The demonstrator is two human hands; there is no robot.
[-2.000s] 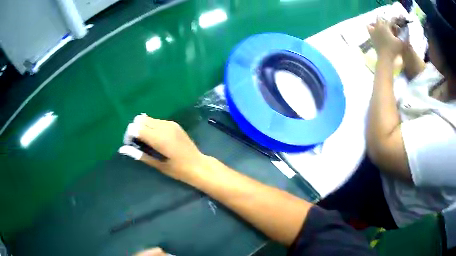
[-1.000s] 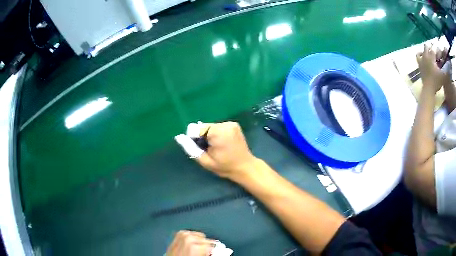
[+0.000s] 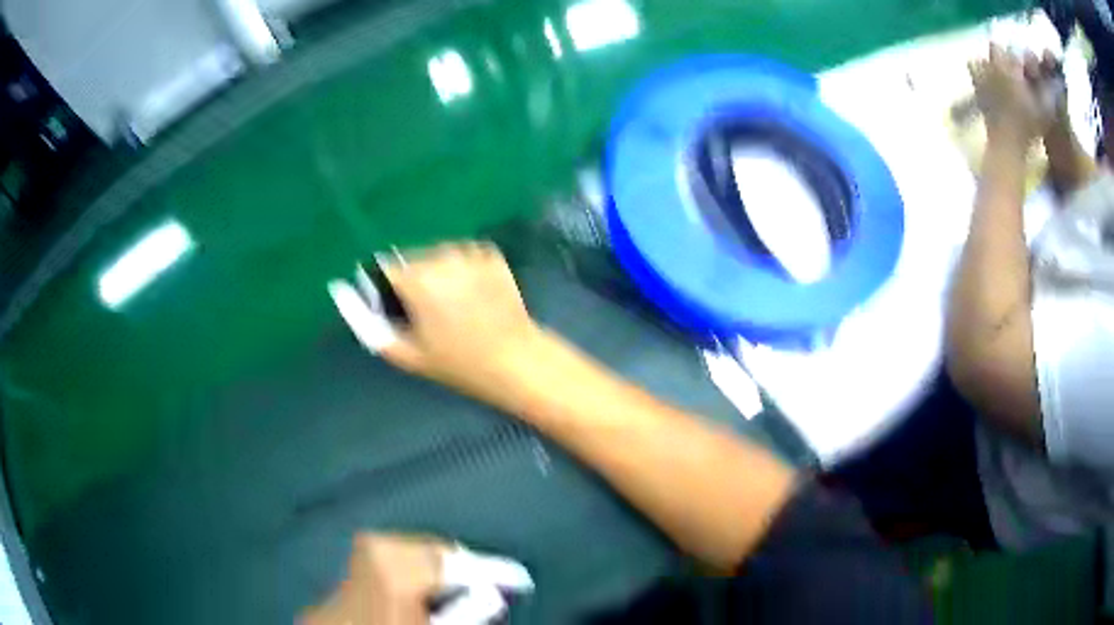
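My right hand (image 3: 458,305), with white finger cots, is closed around a black handle (image 3: 389,293) that looks like tweezers. It is above the far part of the dark mat; blur hides the tips. My left hand (image 3: 397,584) is at the bottom edge, partly cut off, fingers bent, with white finger cots. A dark spot shows between its fingers, but I cannot tell what it is. A dark carrier tape strip (image 3: 422,474) lies on the mat between my hands, blurred, its right end near my right forearm.
A large blue component reel (image 3: 660,232) is at the right, partly over a white-covered area (image 3: 843,403). Clear plastic (image 3: 584,208) lies beside it. A glossy green surface (image 3: 244,330) spans the far side. Another person's arm (image 3: 996,281) and hands are at the right.
The view has shifted, so the reel and strip appear further left and higher. My left hand shows more above the bottom edge. My right hand still grips the black handle.
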